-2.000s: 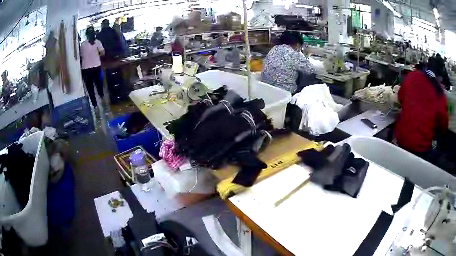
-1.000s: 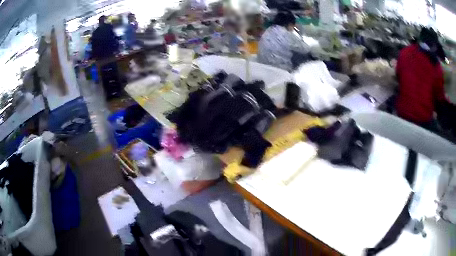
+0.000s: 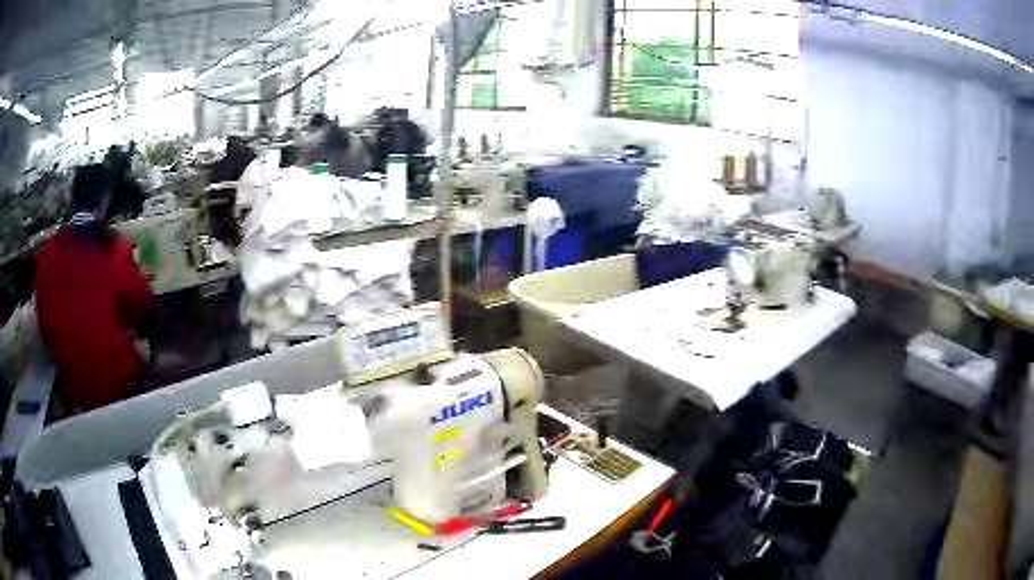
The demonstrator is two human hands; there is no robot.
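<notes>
No hand shows in the head view. Nearest in front stands a white JUKI sewing machine (image 3: pixel 454 425) on a white wood-edged table (image 3: pixel 352 553). A red and black tool (image 3: pixel 493 523) and a yellow-handled tool (image 3: pixel 410 521) lie at the machine's base. A dark strip (image 3: pixel 142 523) lies on the table left of the machine head. Dark folded pieces (image 3: pixel 48 532) sit at the far left edge, partly cut off. Dark bundles with pale ties (image 3: pixel 782 493) are piled low at the right, beyond the table's edge.
A pale bin (image 3: pixel 102 436) stands behind the machine. A person in red (image 3: pixel 89 300) is at the left. A white fabric pile (image 3: pixel 323 255) is behind. Another machine table (image 3: pixel 692 340) stands at the right, with a white box (image 3: pixel 950 368) on the floor.
The view has swung right, from the large black pile and cardboard to the machine and the bundles on the right. No hand shows in any frame.
</notes>
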